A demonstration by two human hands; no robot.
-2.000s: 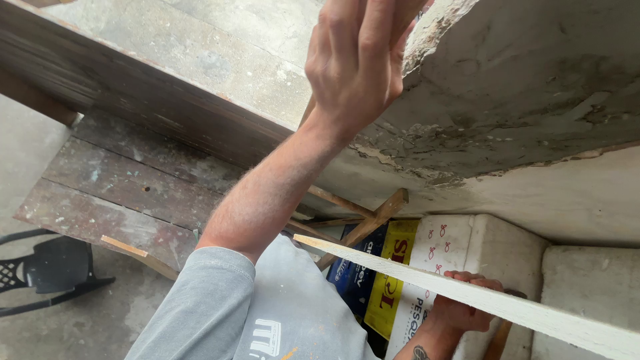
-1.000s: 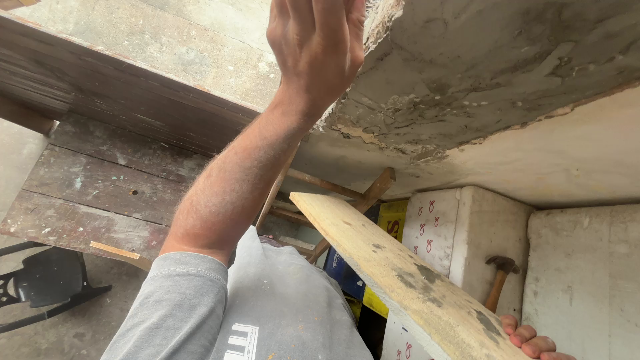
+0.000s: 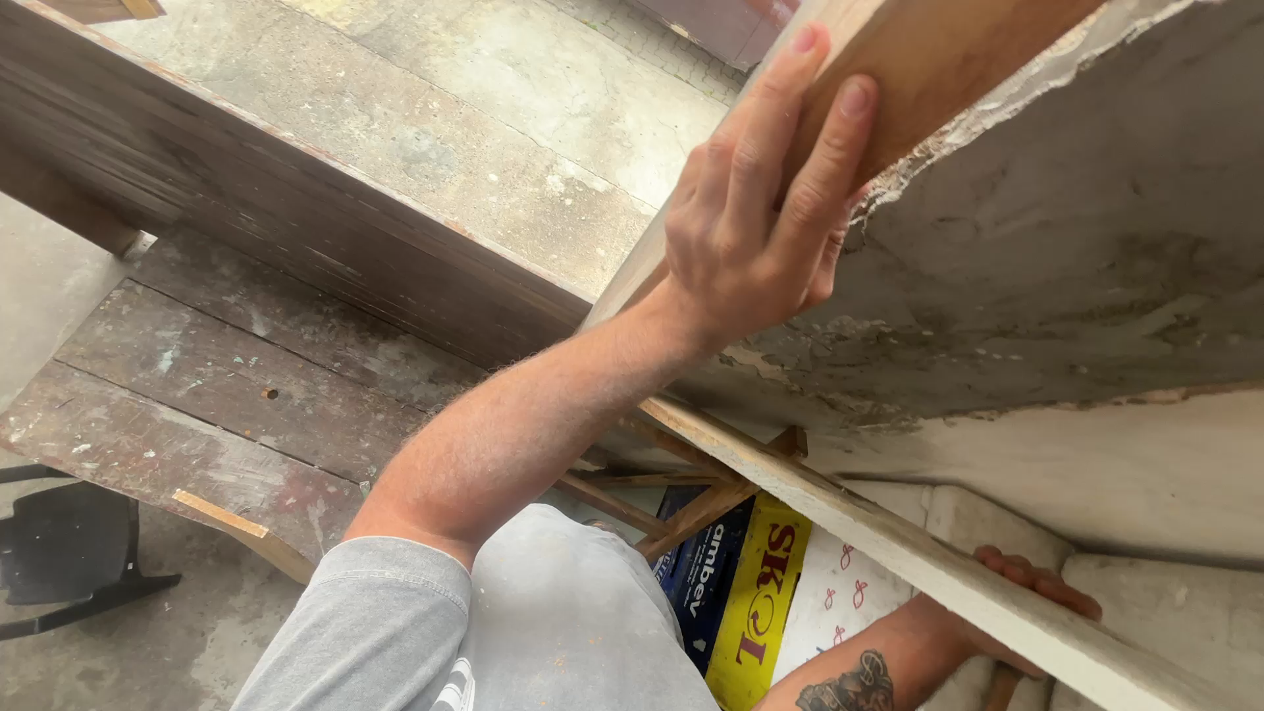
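My left hand (image 3: 755, 217) is raised at upper centre, its fingers wrapped on a smooth wooden beam (image 3: 928, 89) beside the broken plaster edge of a wall; its thumb is hidden. At lower right, my right hand (image 3: 1037, 588) grips a long pale wooden plank (image 3: 889, 553) with the fingers over its far edge. The plank slants from the middle of the view to the bottom right corner, its narrow edge towards me. Just under my right hand, part of a wooden handle (image 3: 1002, 686) shows; its other end is hidden.
A worn plank table (image 3: 267, 395) with paint stains is at left, near a black plastic chair (image 3: 69, 543). A rough cement wall (image 3: 1066, 237) rises at right. Below are crossed wooden braces (image 3: 706, 513), a yellow Skol box (image 3: 760, 602) and white foam boxes (image 3: 1165, 612).
The plank has turned from showing its stained broad face to showing its narrow edge. The hammer head seen one second ago beside the foam boxes is now hidden.
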